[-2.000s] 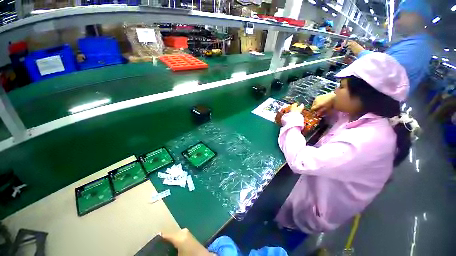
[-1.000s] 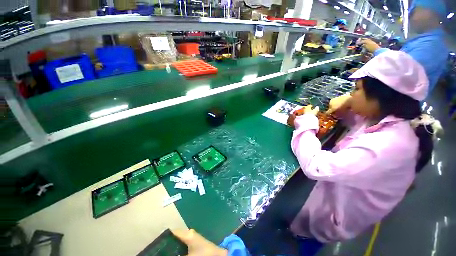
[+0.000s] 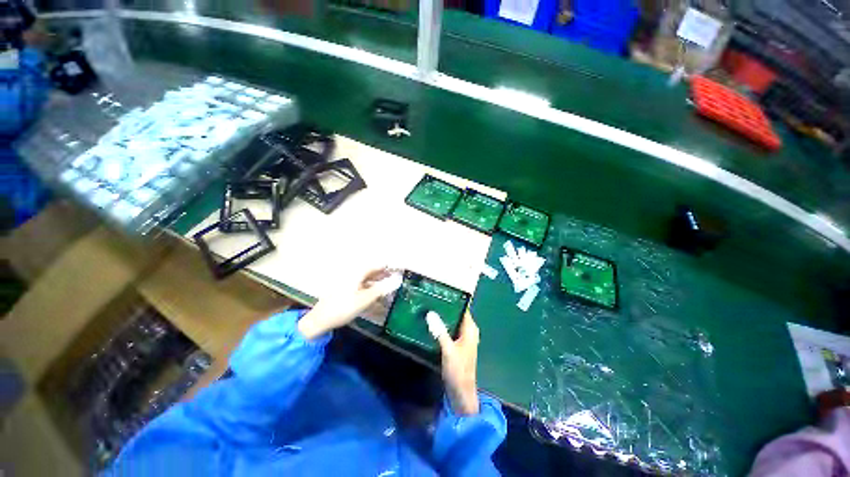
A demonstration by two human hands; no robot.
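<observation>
A green circuit board in a black frame (image 3: 424, 312) is held in front of me, over the near edge of the work board (image 3: 363, 219). My right hand (image 3: 457, 349) grips its lower right side, a white-covered thumb on its face. My left hand (image 3: 359, 300) is at its upper left corner, white-covered fingertips touching it. Three framed green boards (image 3: 478, 210) lie in a row at the work board's far right. Another framed board (image 3: 588, 278) lies on clear plastic film (image 3: 643, 345). Small white strips (image 3: 522, 268) lie loose between them. Empty black frames (image 3: 233, 244) are piled at left.
A clear tray (image 3: 177, 144) heaped with pale pieces stands at far left. An open carton (image 3: 93, 307) is below it. Black units (image 3: 390, 114) sit along the green belt. A red tray (image 3: 734, 112) is on the raised shelf. A pink sleeve (image 3: 806, 456) shows at lower right.
My view has swung left and down, bringing the frames, clear tray and carton into view. Both my hands are now visible on the framed board; before, only one hand showed holding a dark piece.
</observation>
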